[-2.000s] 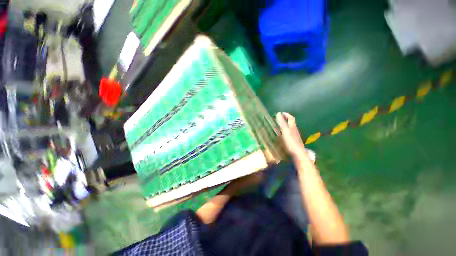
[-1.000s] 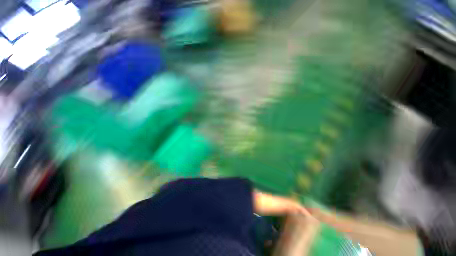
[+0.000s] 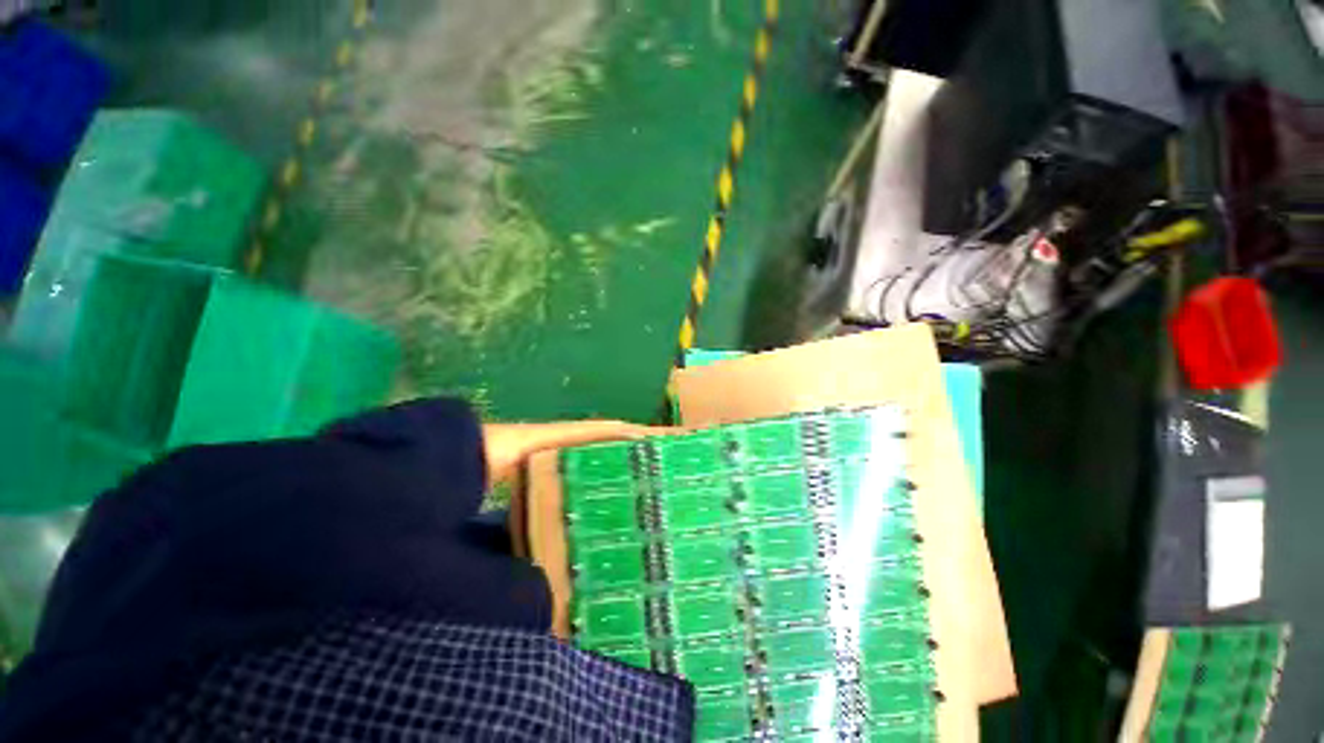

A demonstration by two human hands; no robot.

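Observation:
A stack of green circuit board panels (image 3: pixel 704 566) on cardboard lies low in the centre, its lower end cut off by the picture's edge. The top panel shows rows of small repeated boards and a bright glare streak. My left hand (image 3: pixel 588 433) comes from a dark sleeve and lies along the stack's upper left edge; its fingers are mostly hidden. A plain cardboard sheet (image 3: pixel 961 537) shows behind and to the right, with teal edges (image 3: pixel 964 414) beyond it. Whether the stack touches this sheet cannot be told. My right hand is not in view.
Open teal-green cartons (image 3: pixel 283 356) stand at left beside blue crates (image 3: pixel 44 95). Yellow-black tape (image 3: pixel 719 203) crosses the floor. At right are a cable-covered machine (image 3: pixel 958 276), a red tray (image 3: pixel 1227 331), a white paper (image 3: pixel 1236 543) and another panel layer (image 3: pixel 1217 682).
The view has swung from the bench and blue stool, through a blurred turn, to the cartons and floor at left. The panel stack now lies low in the centre; my right arm has left the picture.

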